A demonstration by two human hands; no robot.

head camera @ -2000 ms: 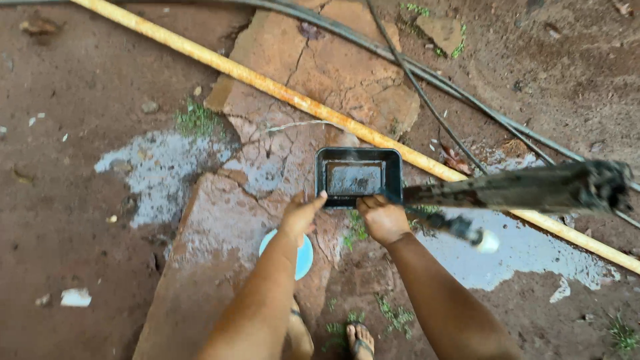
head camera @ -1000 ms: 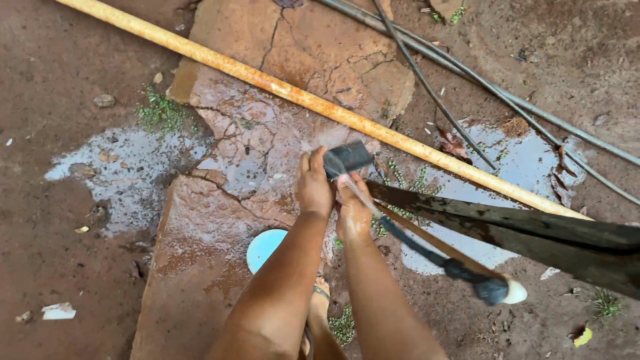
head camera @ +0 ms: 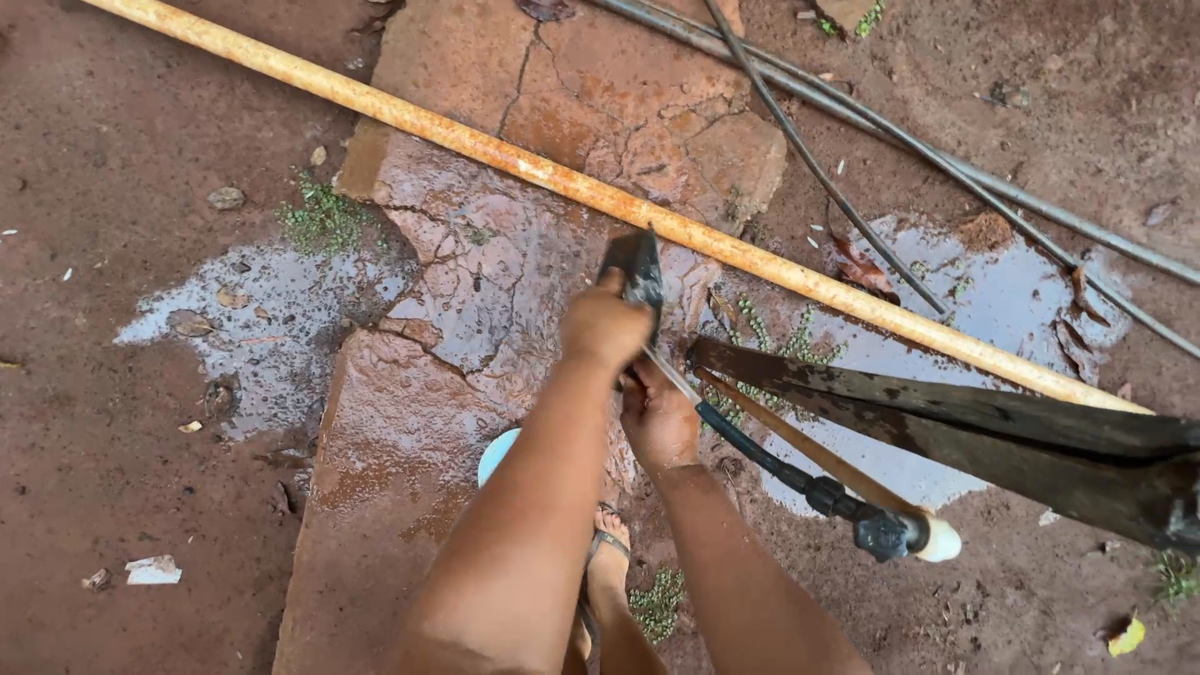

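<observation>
A small black rectangular tray (head camera: 637,267), tilted on edge and slightly blurred, is gripped by my left hand (head camera: 607,323) near the middle of the view. Just below and to the right is my right hand (head camera: 659,417), its fingers at the tray's lower end; they are partly hidden, so its hold cannot be told. Water runs from the black spout hose of a tap (head camera: 759,455) toward the tray and my hands. The tap's black valve (head camera: 881,532) with a white end lies right of my right forearm.
A dark wooden post (head camera: 937,422) juts in from the right. A rusty yellow pipe (head camera: 562,183) crosses the cracked wet slab (head camera: 450,291). Grey hoses (head camera: 937,159) lie at upper right. A light blue round object (head camera: 497,455) shows beside my left forearm. Puddles flank the slab.
Two seconds ago both hands held the tray with its inside facing up; now it is tilted on edge. My left hand has moved above my right, and water now streams from the spout.
</observation>
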